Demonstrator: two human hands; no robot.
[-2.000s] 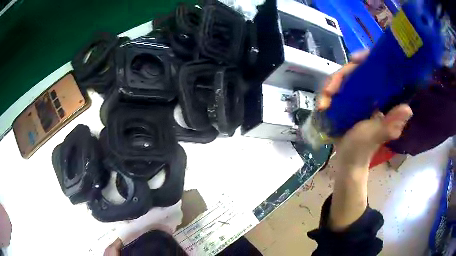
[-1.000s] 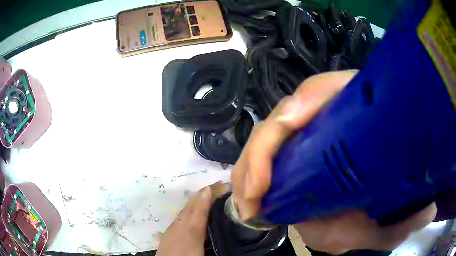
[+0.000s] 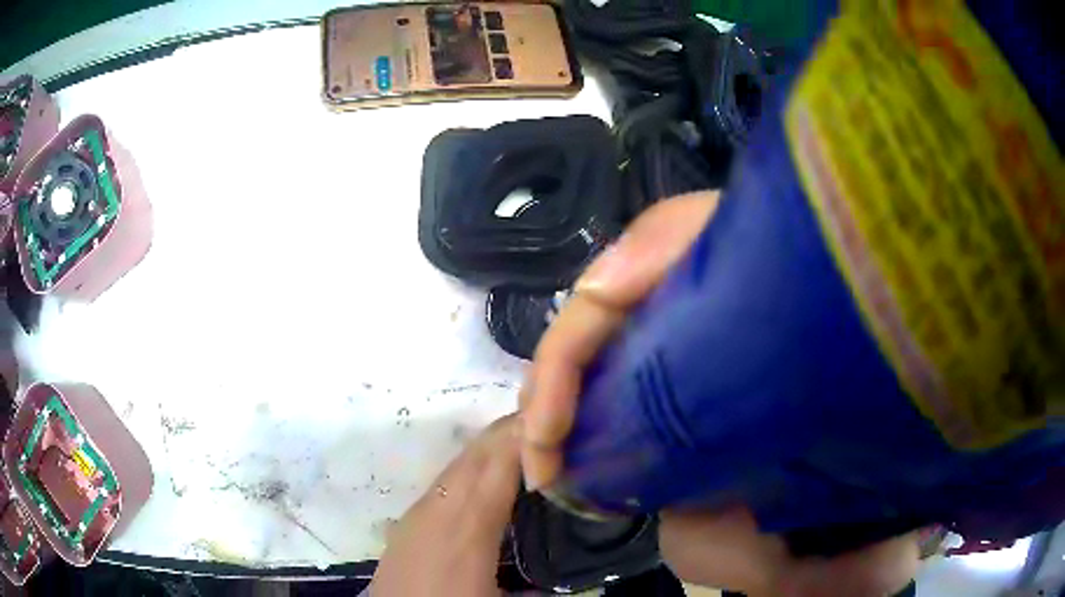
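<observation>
My right hand (image 3: 619, 303) is closed around a large blue electric screwdriver (image 3: 724, 385) with a yellow label, which fills the right of the view. Its nose points down at a black frame (image 3: 584, 546) at the bottom centre. My left hand (image 3: 458, 513) is at the left side of this frame and holds it; its fingertips are partly hidden behind the screwdriver and my right hand. The screwdriver's tip, and whatever lies under the frame, are hidden.
Pink housings (image 3: 129, 222) with green-edged openings stand at the left, another pink housing (image 3: 123, 466) at lower left. Loose black frames (image 3: 450, 204) lie at centre and are piled behind the screwdriver. A lit smartphone (image 3: 403, 56) lies at the back edge of the white bench (image 3: 269, 315).
Two seconds ago the screwdriver was up at the right beside the metal box; now it is over the frame at bottom centre. Since one second ago it fills more of the view, and the view has shifted slightly.
</observation>
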